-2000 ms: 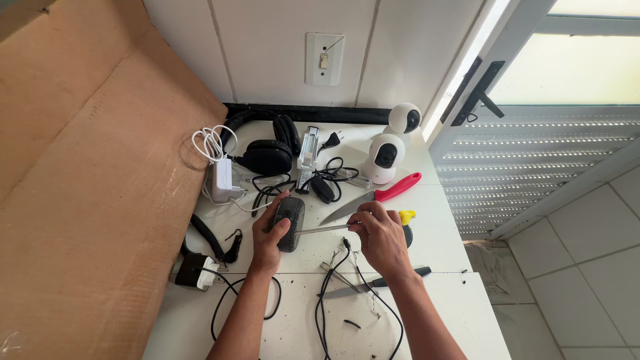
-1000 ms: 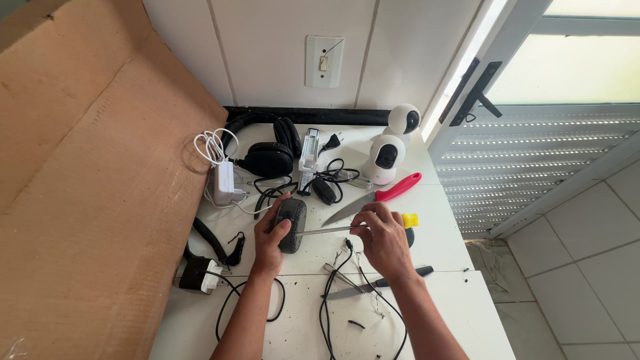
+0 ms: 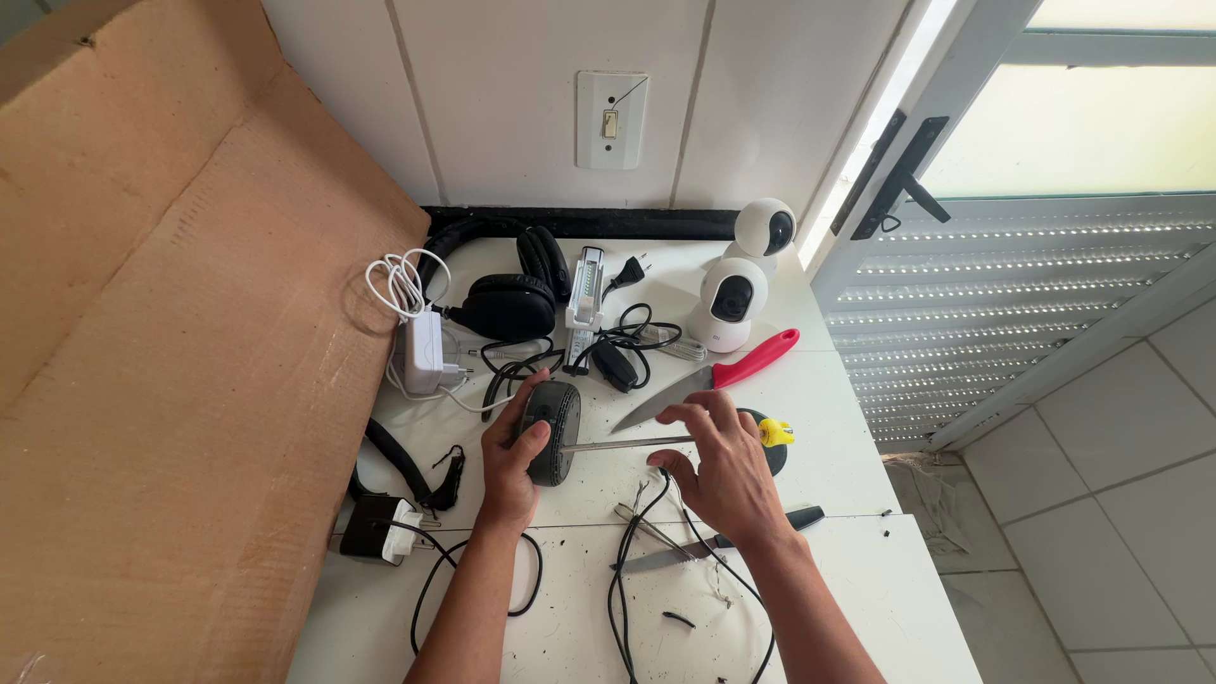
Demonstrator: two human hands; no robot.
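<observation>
My left hand [image 3: 513, 456] grips a round, dark grey device [image 3: 553, 432] with a textured rim, tilted on its edge. The tip of a long-shafted screwdriver [image 3: 627, 443] with a yellow handle touches the device's right side. My right hand [image 3: 717, 456] is at the screwdriver's handle end, its fingers partly spread; whether they still hold it is hard to tell. Behind that hand lies a dark round piece [image 3: 774, 454], partly hidden. A kitchen knife with a red handle [image 3: 757, 359] rests above my right hand. Below it are a black-handled knife [image 3: 670, 557], metal tweezers [image 3: 655, 530] and a black cable [image 3: 622, 579].
A large cardboard sheet [image 3: 190, 361] stands along the left. Black headphones [image 3: 508, 306], a white power adapter [image 3: 424, 353], a black adapter [image 3: 375, 528], a clear-topped lamp-like part [image 3: 586, 290] and two white cameras [image 3: 730, 299] [image 3: 763, 228] stand or lie on the white table [image 3: 855, 475].
The fingers of my right hand have spread and loosened around the screwdriver. My left hand keeps its hold on the round device.
</observation>
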